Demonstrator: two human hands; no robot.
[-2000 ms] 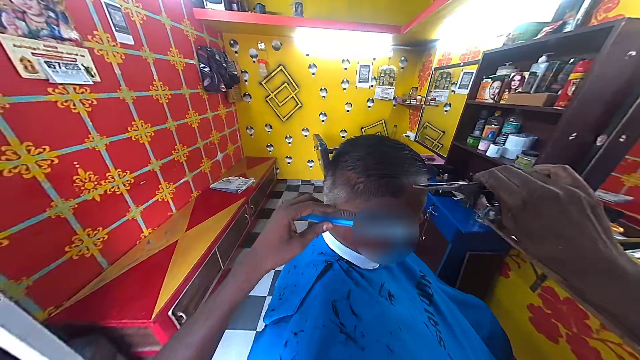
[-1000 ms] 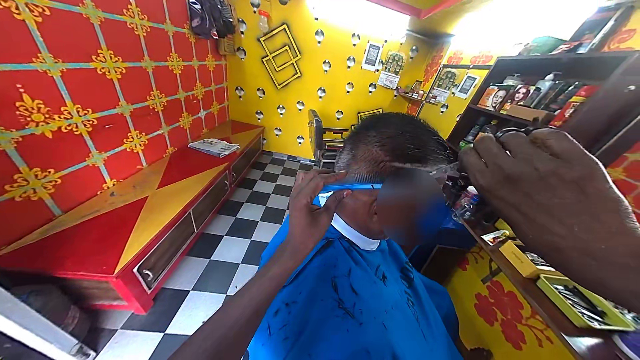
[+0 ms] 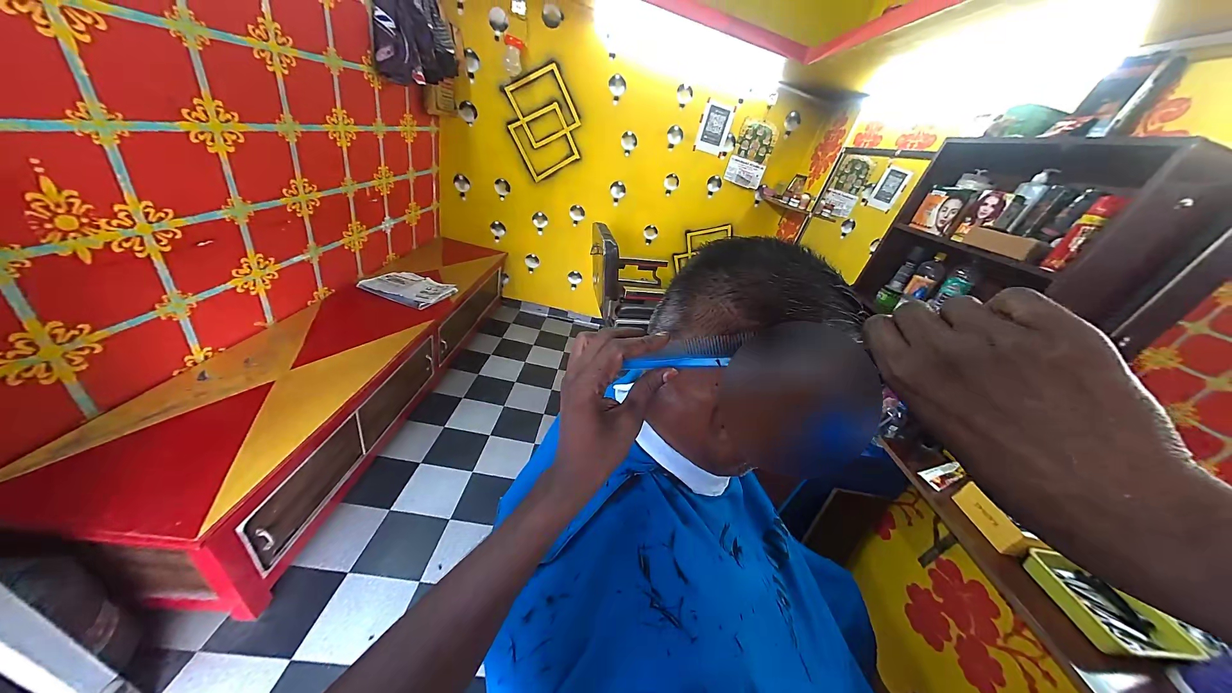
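My left hand (image 3: 616,390) grips a blue comb (image 3: 679,362) by one end, its teeth up against the short hair at the side of a seated person's head (image 3: 746,279). At the front of the head, my right hand (image 3: 991,375) is closed near the hairline, seen from its back. Whatever it holds is hidden behind the fingers. The person wears a blue cape (image 3: 664,597) with cut hair strewn on it and a white neck strip (image 3: 679,462).
On the right, a counter (image 3: 1020,577) bears a yellow box (image 3: 991,518) and a green tray (image 3: 1136,626) of tools, below a dark shelf (image 3: 1020,255) of bottles. A red and yellow bench (image 3: 318,385) with a newspaper (image 3: 407,289) runs along the left wall.
The view has swung, bringing the counter and its tray into sight. Scissors seen in my right hand two seconds ago are now out of sight. The comb stays at the side of the head.
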